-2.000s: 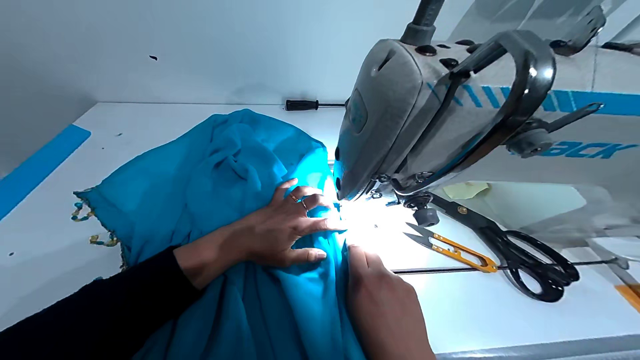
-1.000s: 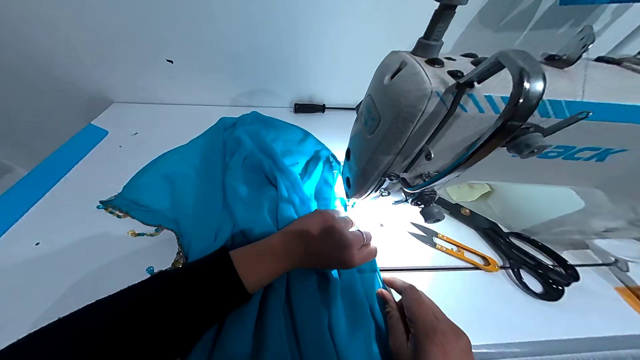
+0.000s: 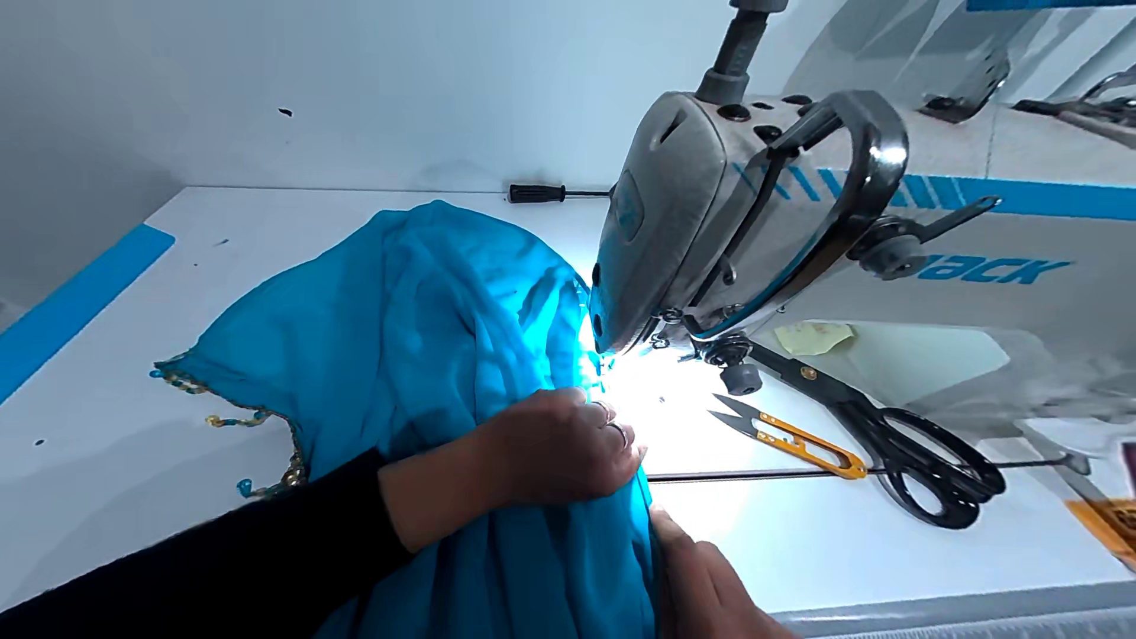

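Turquoise fabric (image 3: 426, 328) with a beaded, tasselled edge at its left lies bunched on the white table, its right edge under the head of a Jack sewing machine (image 3: 674, 204). The needle area is lost in bright lamp glare. My left hand (image 3: 559, 444), wearing rings, is closed on the fabric's right edge just in front of the needle area. Nearer the front, my right hand (image 3: 710, 577) holds the same edge between thumb and fingers; part of that hand is cut off by the bottom of the view.
Yellow-handled thread snips (image 3: 799, 444) and black-handled scissors (image 3: 887, 435) lie right of the needle area. A screwdriver (image 3: 537, 193) rests along the table's back edge. A pale yellow scrap (image 3: 812, 337) lies beneath the machine arm. Blue tape (image 3: 80, 302) marks the left table edge.
My left hand was spread flat on the fabric two seconds ago and is now closed on its edge, nearer the front. My right hand has also moved towards the front. The fabric has shifted.
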